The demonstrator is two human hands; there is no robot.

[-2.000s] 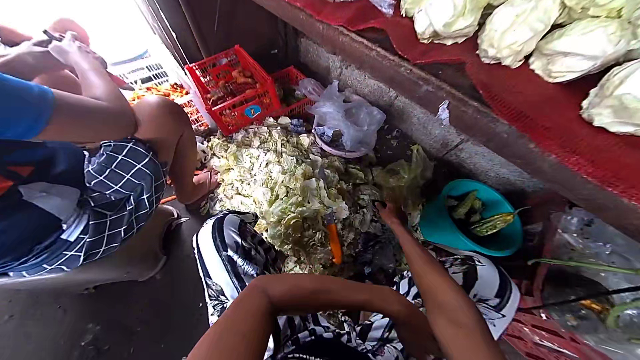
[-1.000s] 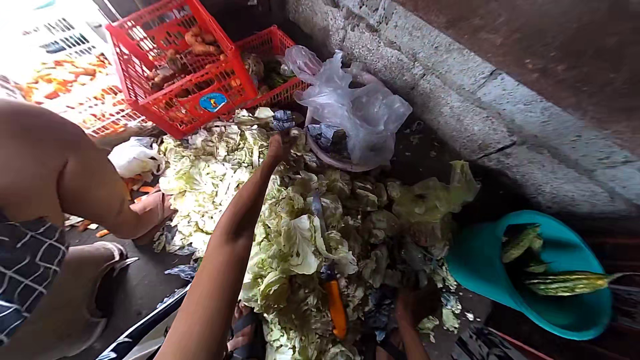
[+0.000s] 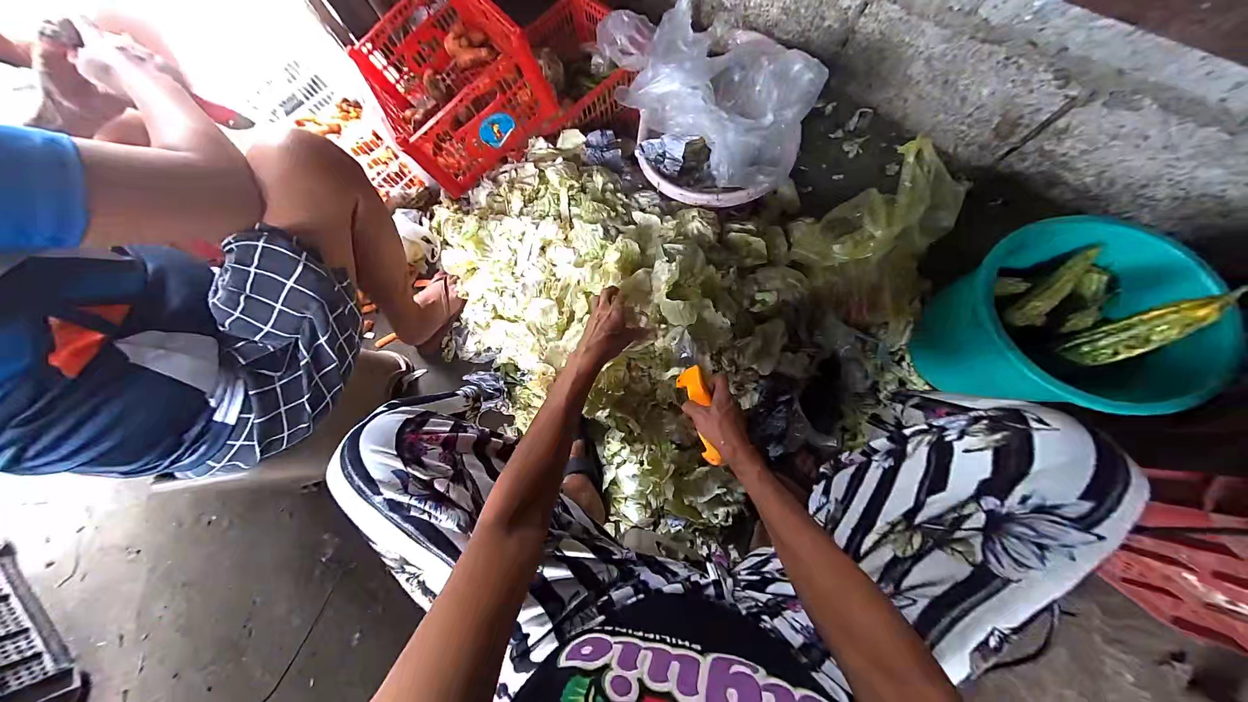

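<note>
A broad heap of loose cabbage leaves (image 3: 546,244) covers the ground in front of my knees. My left hand (image 3: 612,330) rests on the heap near its middle, fingers pointing down among the leaves; whether it grips a leaf cannot be told. Lower and to the right, my right hand (image 3: 720,421) is closed around the orange handle of a knife (image 3: 696,386), whose blade points up and away over the leaves and is partly hard to make out.
Red plastic crates (image 3: 458,93) stand at the back, beside a pale basin (image 3: 704,195) with clear plastic bags (image 3: 731,97). A teal tub (image 3: 960,336) holding bitter-gourd-like vegetables (image 3: 1146,331) is at right. A seated person (image 3: 283,331) is close on the left. A concrete ledge (image 3: 1063,107) runs behind.
The orange-handled knife lay on the leaves in both earlier frames; now my right hand holds it. My left arm, stretched toward the basin one second ago, has drawn back onto the heap.
</note>
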